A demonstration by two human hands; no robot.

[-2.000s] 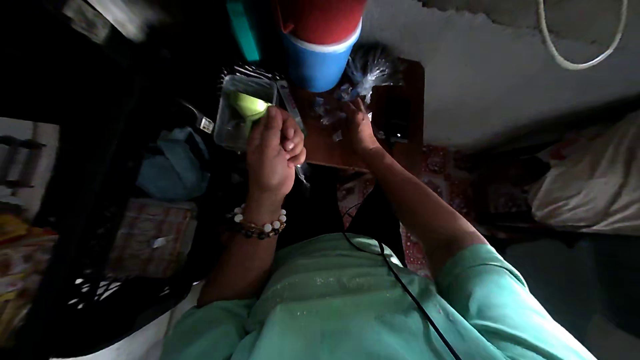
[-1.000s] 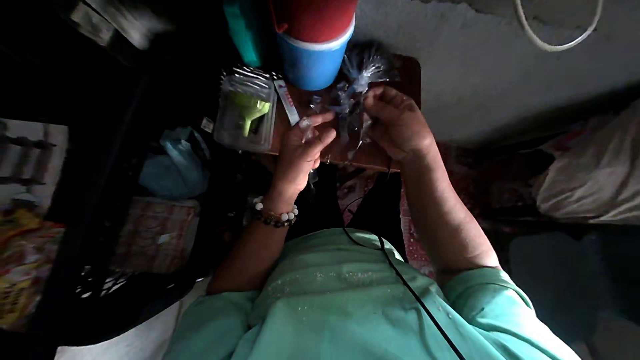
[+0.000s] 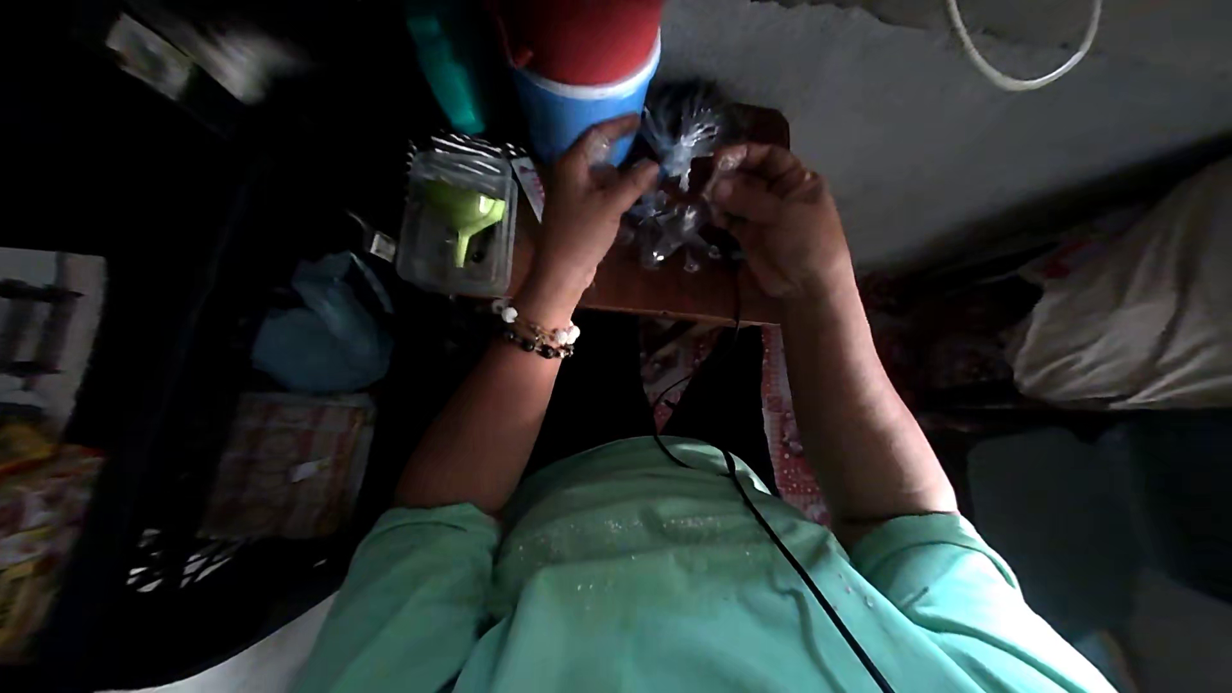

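My left hand (image 3: 592, 207), with bead bracelets at its wrist, is raised in front of the blue bucket (image 3: 577, 106), its thumb and fingers apart; I see nothing held in it. Between finger and thumb my right hand (image 3: 775, 212) pinches a small piece of clear plastic (image 3: 722, 171). A bunch of clear plastic bags (image 3: 688, 140) lies between the hands and behind them. Several small clear plastic packets (image 3: 674, 236) are on the brown table (image 3: 654, 294) below it. To the left, a lime-green funnel (image 3: 467, 217) lies in a clear plastic container (image 3: 433, 274).
A red vessel (image 3: 587, 38) sits on the blue bucket, beside a teal object (image 3: 450, 72). A blue plastic bag (image 3: 322, 327) lies at the left. The grey wall (image 3: 837, 87) rises behind the table's right side. A thin black cable (image 3: 799, 568) runs over the green shirt.
The lime-green funnel, held in my left hand two seconds ago, lies in the container. My left hand has since moved from the plastic bags up to the bucket's front.
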